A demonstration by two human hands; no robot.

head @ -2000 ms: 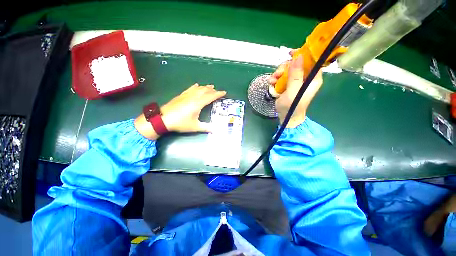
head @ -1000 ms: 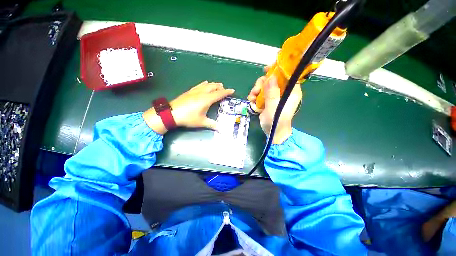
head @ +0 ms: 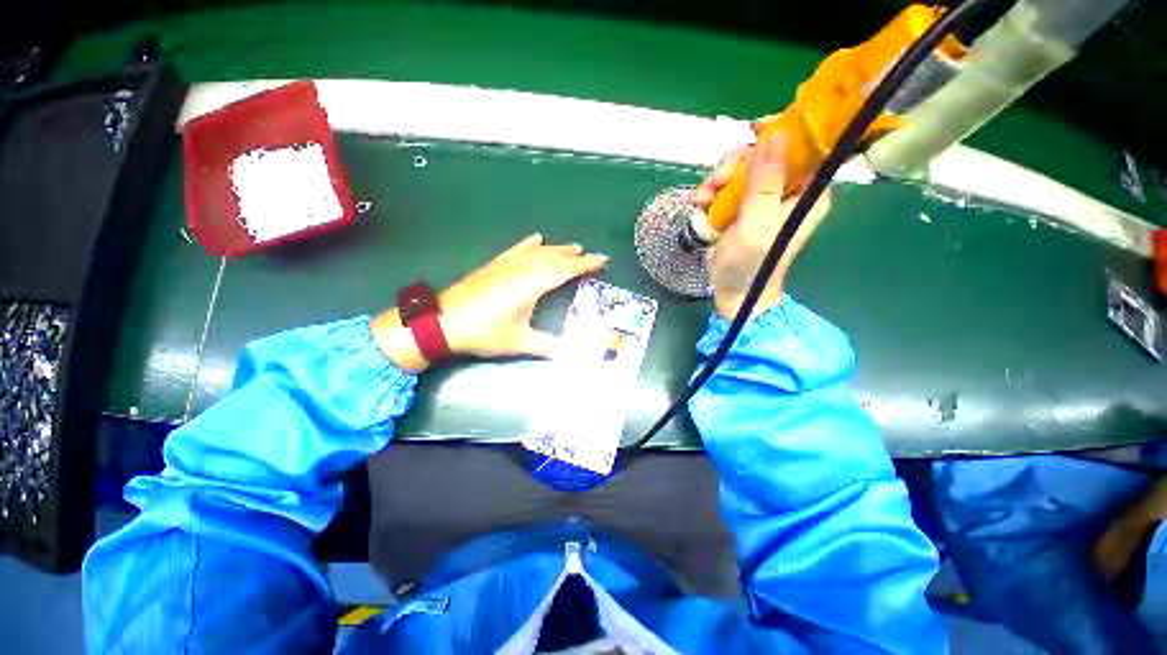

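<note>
The smartphone assembly [head: 591, 379] lies flat and slightly tilted on the green bench, its lower end at the front edge. My left hand [head: 518, 297] has thumb and fingers spread at its upper left side; the thumb reaches its left edge. My right hand [head: 758, 230] is closed round the orange electric screwdriver [head: 819, 109]. The driver tip is over the round dotted screw plate [head: 668, 243], right of the phone. Whether a screw is on the tip is too small to tell.
A red bin [head: 211, 147] with white contents stands at the back left. A black tray [head: 64, 269] with small parts is at the far left. A white rail [head: 512, 124] runs behind, with a wrapped post [head: 979, 102]. Another phone part [head: 1134, 311] lies at the far right. A person's arm shows lower right.
My right hand has moved the screwdriver from the phone's upper right corner up and right to the screw plate. The phone has shifted nearer the front edge and turned slightly.
</note>
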